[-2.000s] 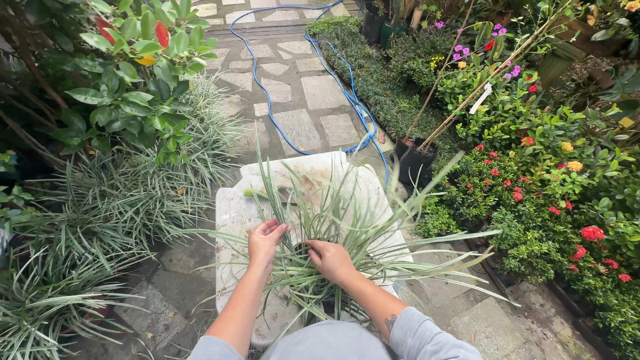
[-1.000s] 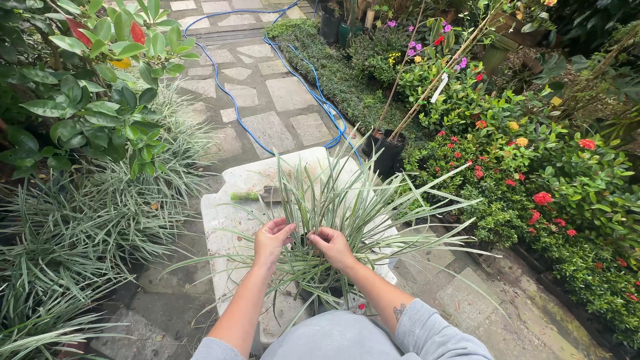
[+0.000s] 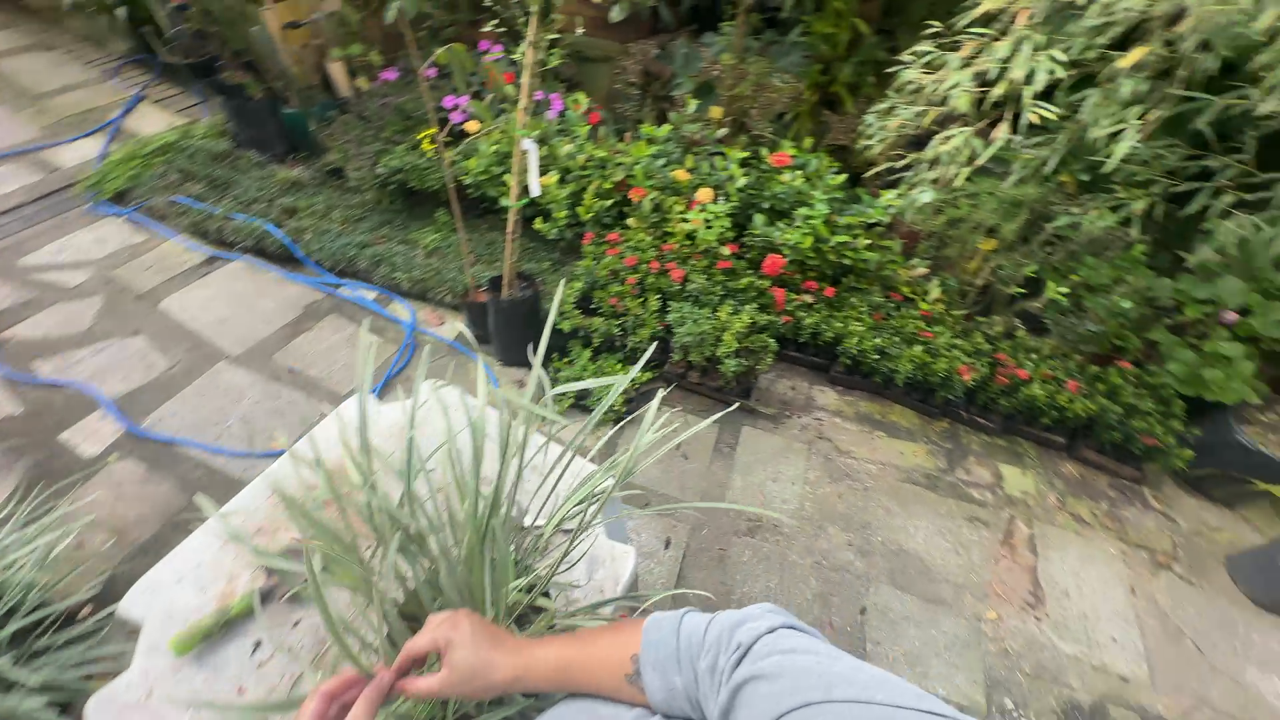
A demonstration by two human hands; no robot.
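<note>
A clump of variegated grass-like leaves (image 3: 450,510) rises over a dirty white plastic table (image 3: 160,590). At its near side my right hand (image 3: 455,655) pinches something thin, perhaps a leaf, with fingertips close against those of my left hand (image 3: 350,695), which is cut by the bottom edge of the view. What the left fingers hold is too blurred to tell. A tool's green handle (image 3: 212,624) lies on the table left of the leaves. The base of the plant is hidden by leaves and hands.
A blue hose (image 3: 240,262) winds over the stone paving (image 3: 235,300) beyond the table. Black pots (image 3: 515,322) with staked stems stand behind it. Red-flowered shrubs (image 3: 720,270) line the paving on the right, and more striped grass (image 3: 45,610) grows at left.
The view has swung to the right. My hands, apart from each other a second ago, now meet at the fingertips by the near side of the clump.
</note>
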